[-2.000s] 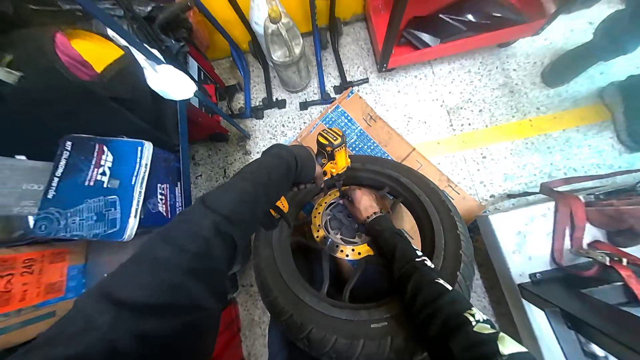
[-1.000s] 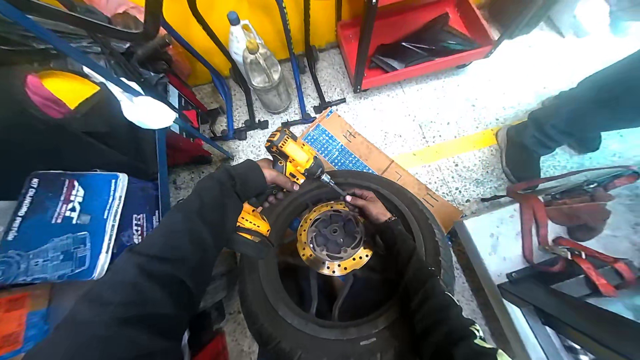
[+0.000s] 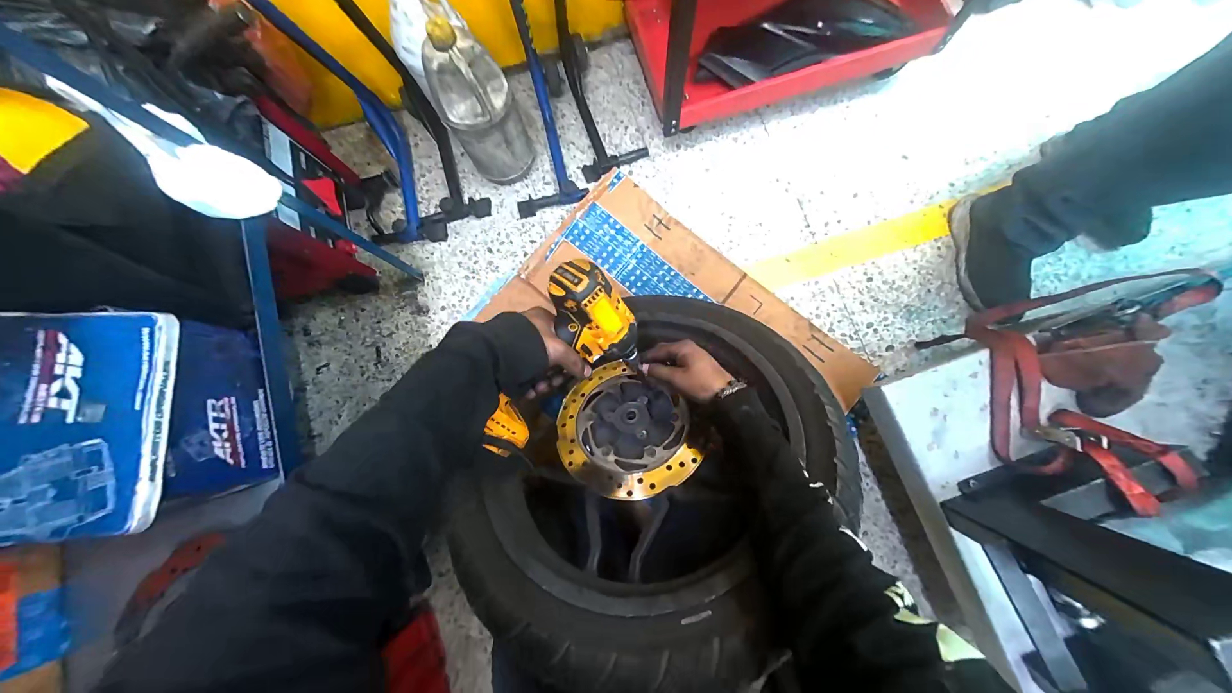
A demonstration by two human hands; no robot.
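A motorcycle wheel with a black tyre [image 3: 808,423] lies flat, a gold-rimmed brake disc [image 3: 630,430] at its hub. My left hand [image 3: 553,351] grips a yellow and black cordless drill [image 3: 594,313] by its handle, its battery end showing below the wrist. The drill's nose points down at the disc's upper edge. Beside that nose, my right hand [image 3: 688,370] has its fingertips pinched together; whether they hold a small part or the bit cannot be made out. A bracelet circles the right wrist. Under the wheel's far side lies a flattened cardboard sheet [image 3: 712,260].
Blue and black stands [image 3: 549,115] and a plastic bottle [image 3: 481,106] stand beyond the wheel. A red cart [image 3: 770,87] is farther back. At right are a metal bench with red straps [image 3: 1011,395] and a person's leg [image 3: 1059,202]. Blue boxes [image 3: 82,414] lie at left.
The drill has gone from a tilt above the wheel's far edge, bit exposed, to pointing down at the disc's edge. My right hand has moved with its nose. The view has shifted slightly.
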